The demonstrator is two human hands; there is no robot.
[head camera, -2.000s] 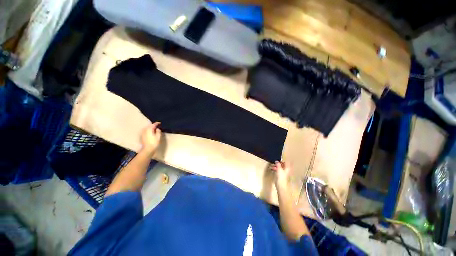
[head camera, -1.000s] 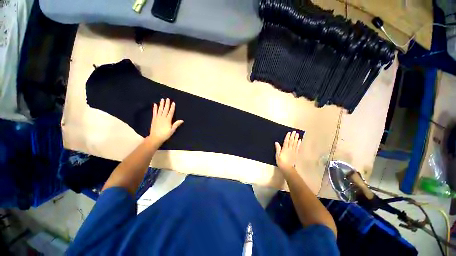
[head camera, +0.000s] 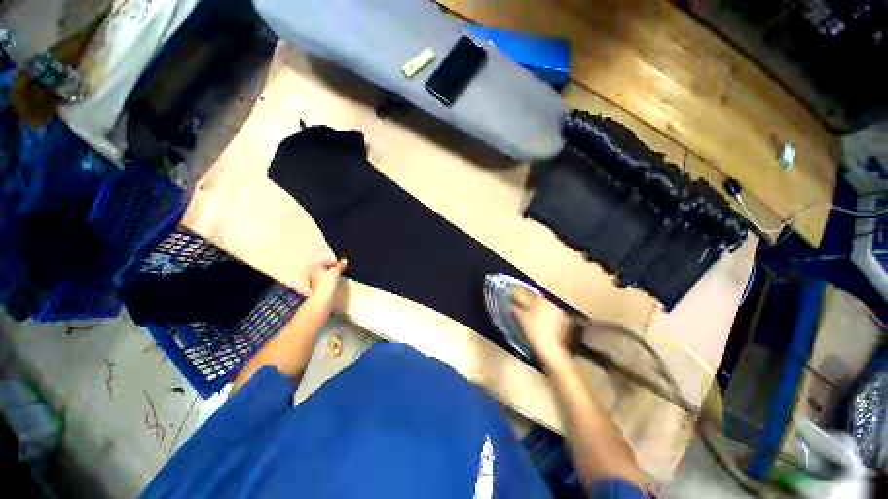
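Observation:
A black garment piece [head camera: 389, 229] lies flat on the tan board [head camera: 234, 185], wide at the left end and narrower at the right. My left hand [head camera: 326, 280] is at its near edge, with fingertips pinching the cloth. My right hand [head camera: 541, 322] grips the steam iron [head camera: 502, 304], whose silver soleplate rests on the right end of the piece. The iron's handle is mostly hidden by my hand. The hose and my right forearm are blurred.
A pressed stack [head camera: 638, 210] lies at the back right. A grey padded board [head camera: 389, 58] behind holds a smartphone [head camera: 457, 71] and a small pale bar [head camera: 419, 63]. A blue crate [head camera: 219, 341] with black pieces stands near left. A white cable [head camera: 769, 229] crosses the wooden surface [head camera: 672, 88].
My right hand has left the flat cloth and taken hold of the iron, which has moved left onto the piece. My left hand has moved from lying flat to the near edge. The view has tilted.

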